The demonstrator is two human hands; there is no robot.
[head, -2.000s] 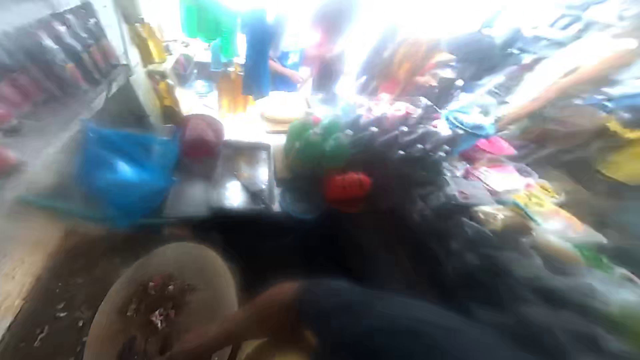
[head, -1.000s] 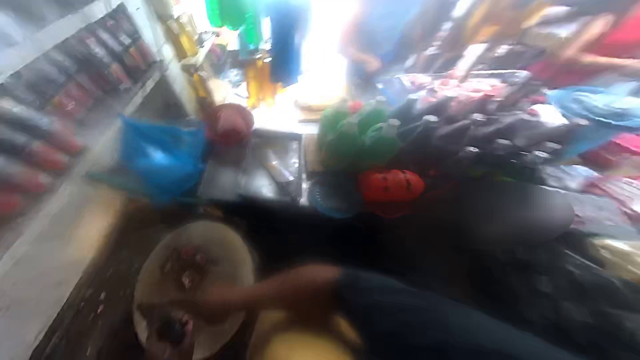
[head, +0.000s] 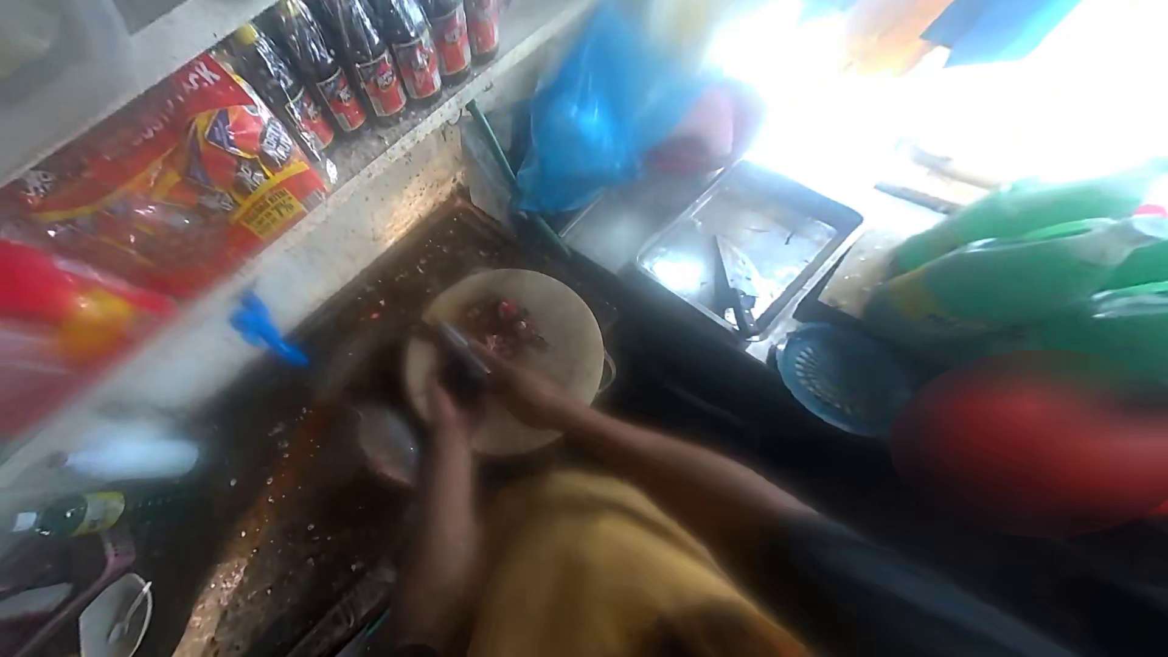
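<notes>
Both my hands are together over the left side of a round, pale chopping board, which carries small dark and reddish scraps. My left hand reaches up from below and touches a dark, blurred object with a greyish edge. My right hand comes in from the right and meets the same object. Blur hides the fingers, so the exact grip and the kind of object cannot be told. A greyish rounded thing, also blurred, lies just left of my left forearm.
A metal tray holding a knife stands at the right, near a blue plastic basket and green bottles. Dark bottles and red packets fill the left shelf. A blue bag hangs behind the board.
The view has swung left and closer to the board. Both forearms now show, where only one was seen over the board before. The hands are together at its left side.
</notes>
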